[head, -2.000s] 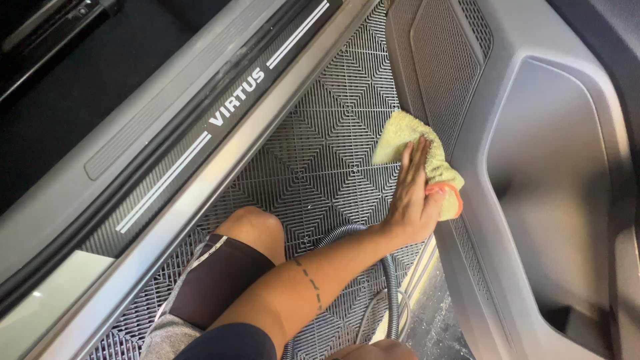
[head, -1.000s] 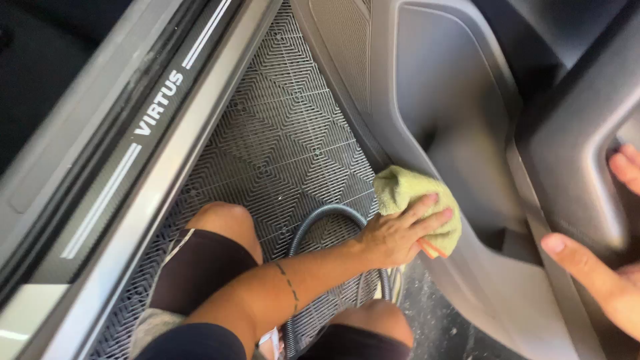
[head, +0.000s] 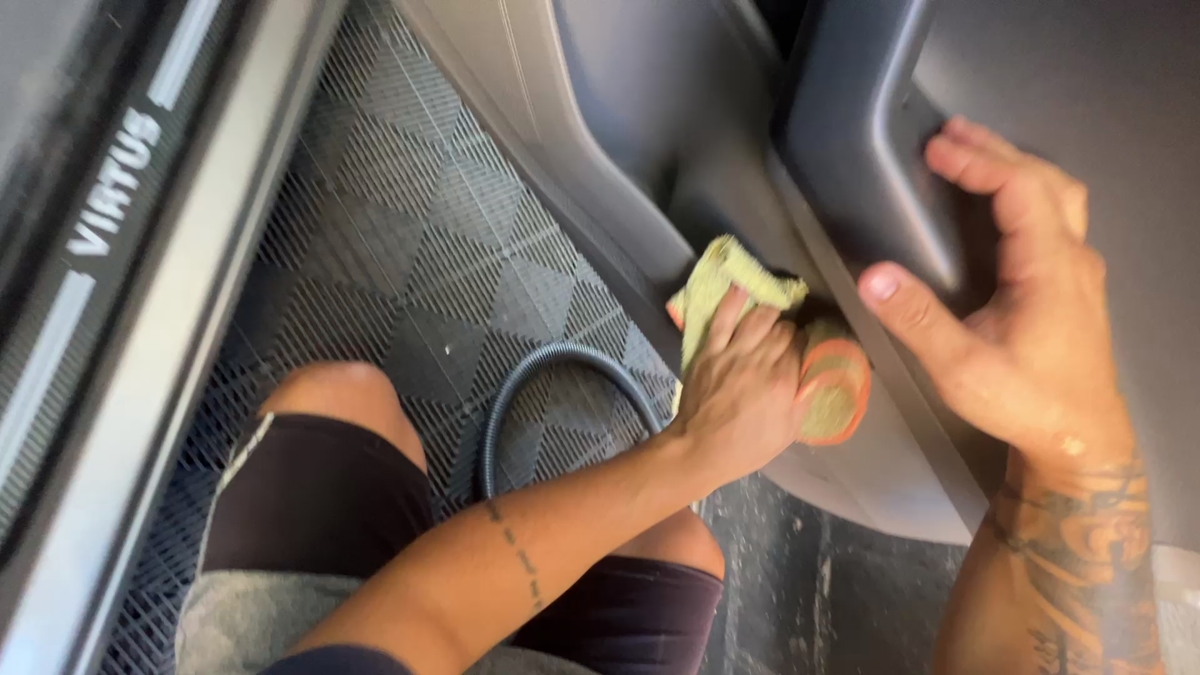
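My left hand is closed on a yellow-green microfiber cloth with orange edging. It presses the cloth into the lower door pocket of an open car door, near the pocket's rim. One bunched end of the cloth sticks out beside the hand, towards the right. To the right, my right hand is spread by the door's armrest, thumb apart and nothing held. Its fingertips are at the armrest's inner side; whether they touch it is unclear.
A door sill with a lettered trim strip runs along the left. Grey ribbed floor tiles lie between sill and door. A corrugated hose loops near my knees. The door's lower edge hangs over a dark floor.
My left hand has moved the cloth from the door's front panel, over the pocket's rim, into the pocket. My right hand has come into full view by the armrest. The view has shifted towards the door.
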